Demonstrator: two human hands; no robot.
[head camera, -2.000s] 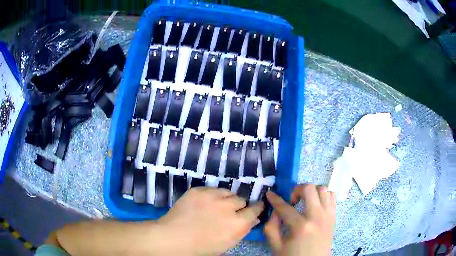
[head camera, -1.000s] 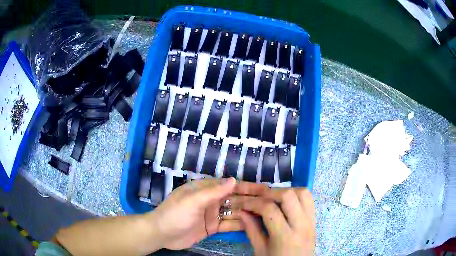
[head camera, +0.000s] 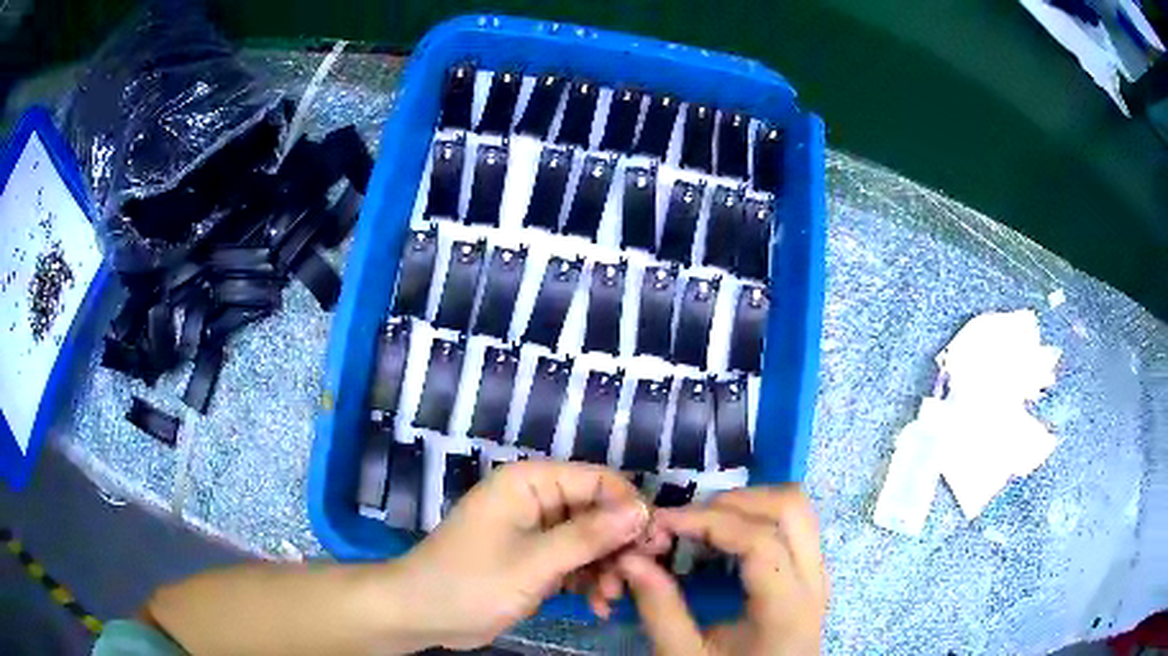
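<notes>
The blue plastic tray holds rows of black curved plastic parts with bright dots at their upper ends and white liner between the rows. My left hand and my right hand are over the tray's front row, fingertips close together. My left thumb and forefinger pinch something tiny and shiny, likely a small metal insert. My right fingertips are at the same spot. Whether any inserts lie in my left palm is hidden by the curled fingers. Parts of the front row are hidden behind my hands.
A loose heap of black parts lies left of the tray, below a clear plastic bag. A blue-rimmed parts tray with a speckled pile is at far left. White torn sheets lie at right on the plastic sheeting.
Both hands have come up from the front-right corner of the tray. My left palm, open with small metal bits in it one second ago, has turned and its fingers have curled into a pinch.
</notes>
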